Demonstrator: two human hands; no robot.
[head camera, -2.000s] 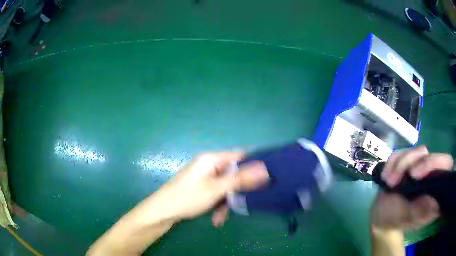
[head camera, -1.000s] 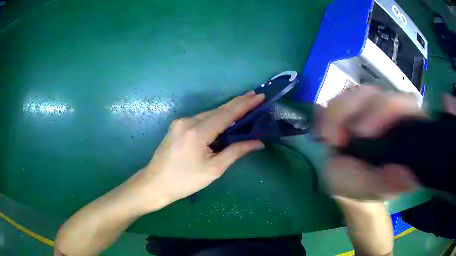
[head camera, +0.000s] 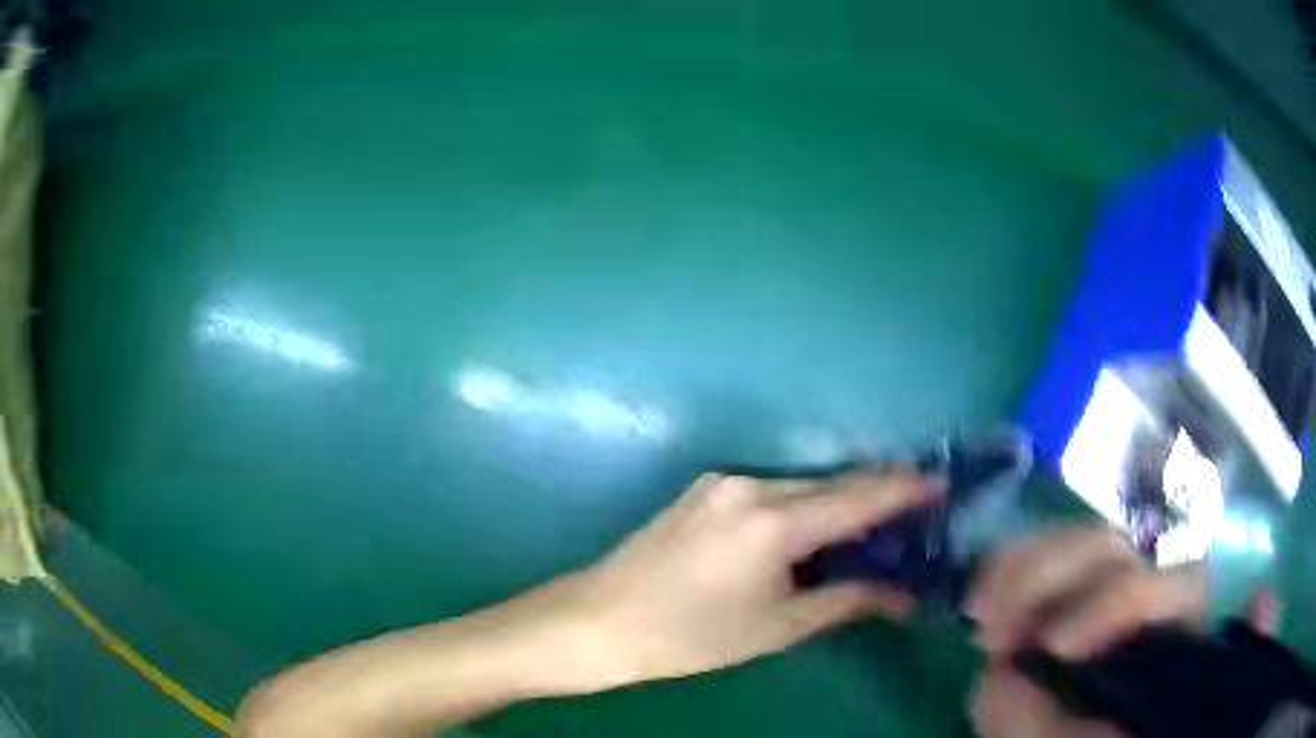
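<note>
My left hand (head camera: 779, 570) is shut on a navy strapped pad assembly (head camera: 888, 555) and holds it over the green table. The pad's far end, with a pale rim, points up and right; the picture is blurred. My right hand (head camera: 1075, 620) grips the thick black electric screwdriver (head camera: 1169, 685) at the lower right, close beside the pad. The screwdriver's bit is hidden or too blurred to make out, and so is any screw.
The blue and white screw feeder (head camera: 1133, 303) stands at the right, just beyond my right hand. The glossy green table (head camera: 433, 231) spreads across the view. A pale yellowish edge (head camera: 18, 332) is at the far left, with a yellow floor line (head camera: 137, 660) below it.
The view has shifted, so the feeder sits lower and further right. The pad and both hands appear lower and to the right. Both hands keep their hold.
</note>
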